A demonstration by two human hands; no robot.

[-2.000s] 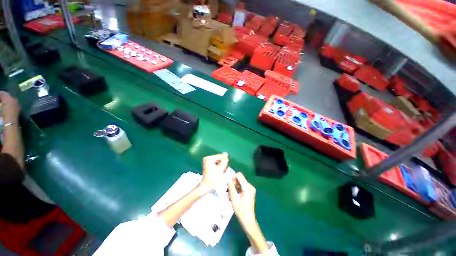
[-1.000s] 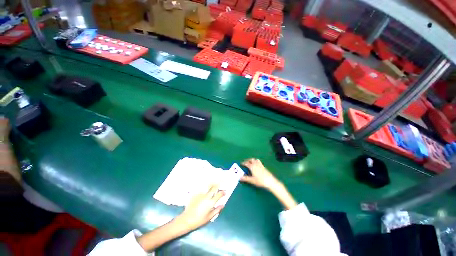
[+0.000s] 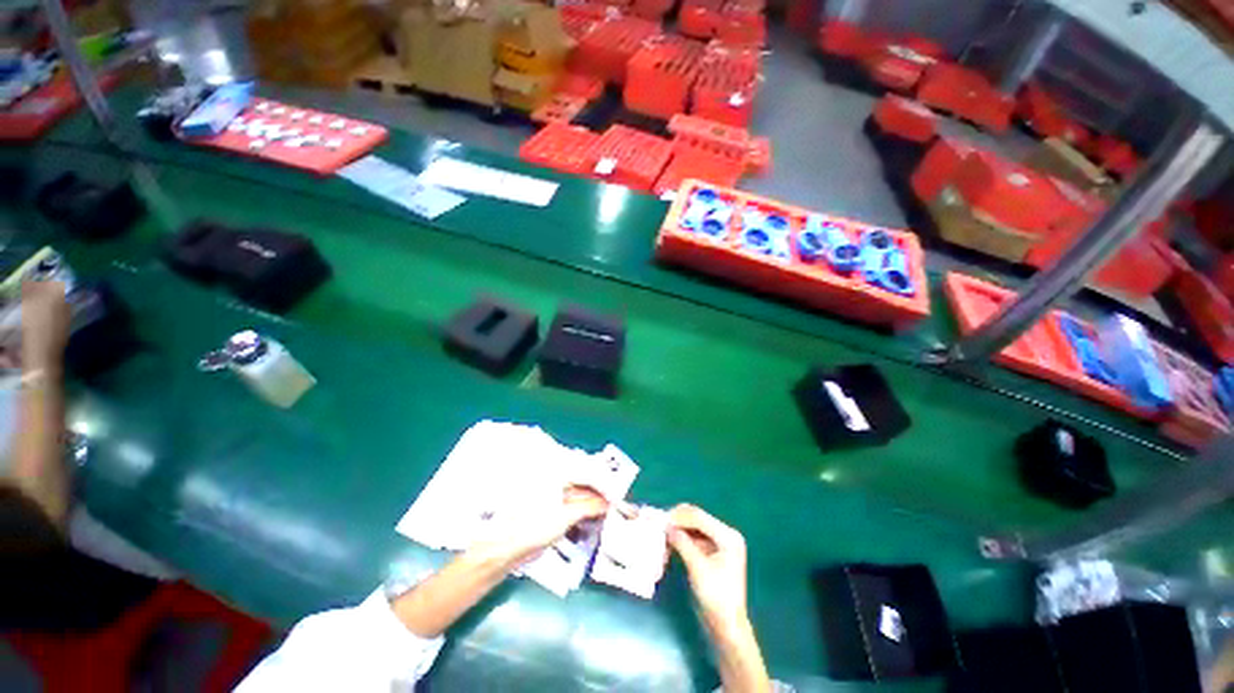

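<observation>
A fanned stack of white leaflets lies on the green belt in front of me. My left hand and my right hand pinch a white leaflet by its upper part at the right side of the stack. The leaflet has small dark print, and my fingers hide part of it. An open black box base with a white paper inside stands beyond my right hand. Another open black box with a small white slip inside is at the lower right.
A foam insert and a black lid stand beyond the stack. A dispenser bottle stands left. A red tray of blue parts lies on the far ledge. A clear bag is lower right. Another person's arm is far left.
My left hand has lifted off the stack and my hands have come together on one leaflet. The black boxes, lid and insert have moved right. An open box now shows at the lower right.
</observation>
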